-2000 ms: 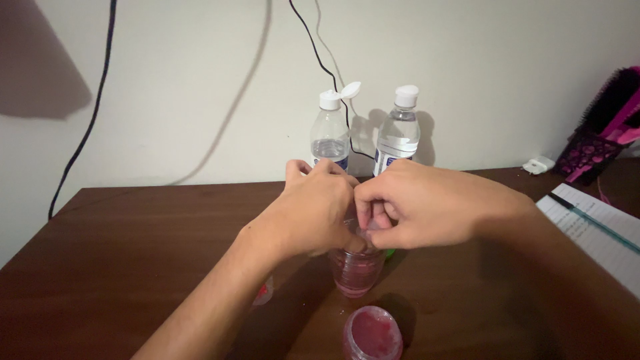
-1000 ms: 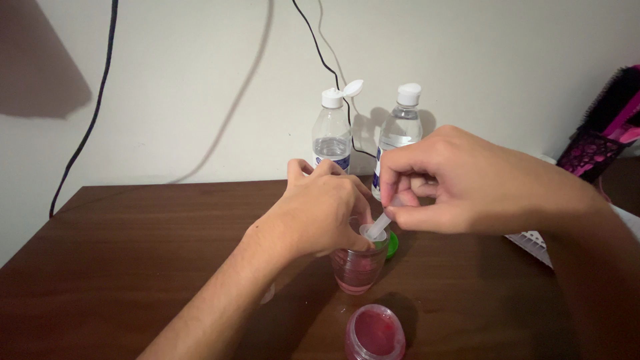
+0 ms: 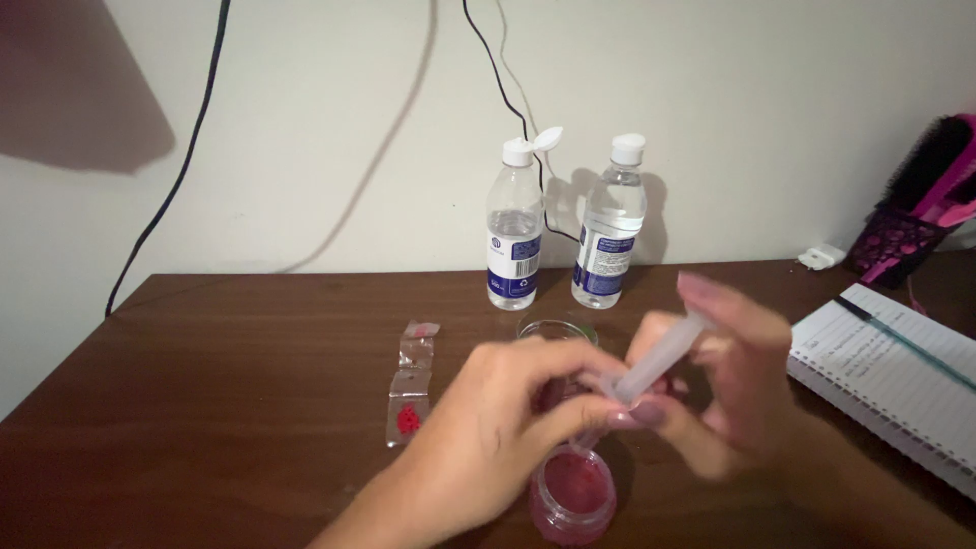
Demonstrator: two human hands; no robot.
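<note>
A translucent whitish plastic tool [image 3: 659,358], whose exact kind I cannot tell, slants up between my hands. Its lower end is pinched by the fingertips of my left hand [image 3: 499,415]. My blurred right hand [image 3: 736,374] has its thumb at that same end and its index finger at the upper end. Behind the hands shows the rim of a clear container [image 3: 521,331], its body mostly hidden. Just below them stands an open clear jar [image 3: 573,503] with dark pink-red contents. A clear plastic packet [image 3: 396,418] holding small red pieces lies left of my left hand.
Two clear labelled bottles stand by the wall, the left one [image 3: 515,229] with its flip cap up and the right one [image 3: 606,236] capped. On the right are a spiral notebook [image 3: 900,366], a pen [image 3: 915,347], a white plug [image 3: 821,257] and a brush holder [image 3: 892,240].
The plastic tool, earlier dipping into the clear container in my right hand, is now lifted out with both hands on it. My left hand has left the container's rim. The red packet has come into fuller view.
</note>
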